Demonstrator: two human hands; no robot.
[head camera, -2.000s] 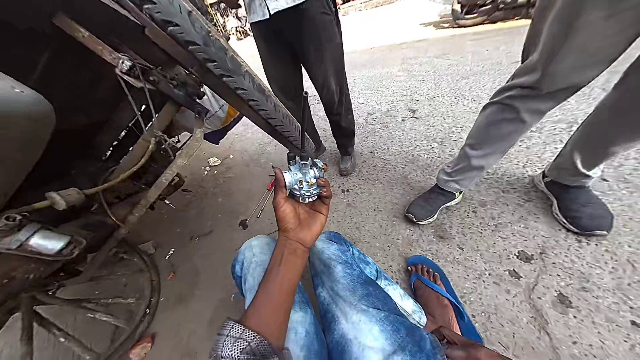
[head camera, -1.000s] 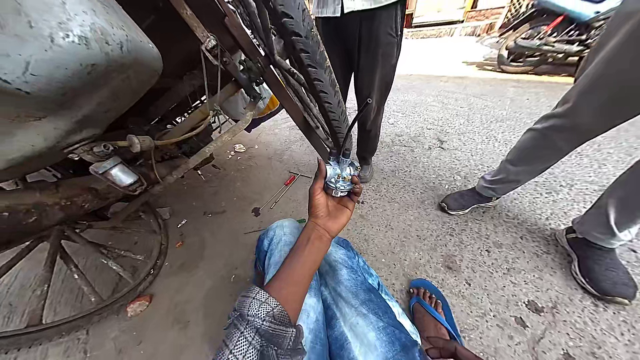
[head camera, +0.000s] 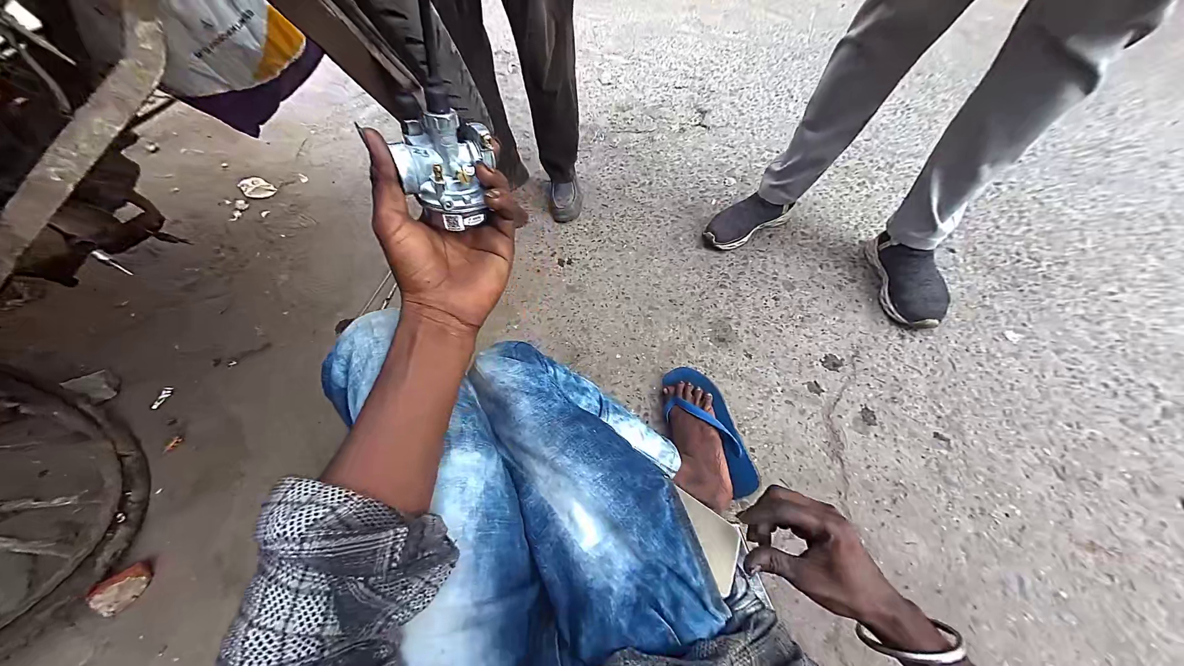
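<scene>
A silver metal carburetor (head camera: 450, 176) rests in my left hand (head camera: 450, 264), its thumb on one side and fingers curled round the other. A black cable (head camera: 429, 46) rises from the carburetor's top. My right hand (head camera: 814, 555) is low on the right, by my hip, with thumb and forefinger bent toward each other at the edge of a pale flat object (head camera: 714, 541). That object lies against my jeans; whether the fingers grip it cannot be told.
A spoked wheel (head camera: 129, 481) stands at the lower left, with a piece of brick (head camera: 120, 589) beside it. A rusty metal bar (head camera: 88, 139) and a printed sack (head camera: 236, 55) are at the upper left. One person's grey-trousered legs (head camera: 832, 111) stand at right; dark-trousered legs (head camera: 550, 92) stand behind the carburetor.
The view has shifted. My right hand, only partly seen at the bottom edge before, now shows fully beside the pale flat object. My left hand still holds the carburetor.
</scene>
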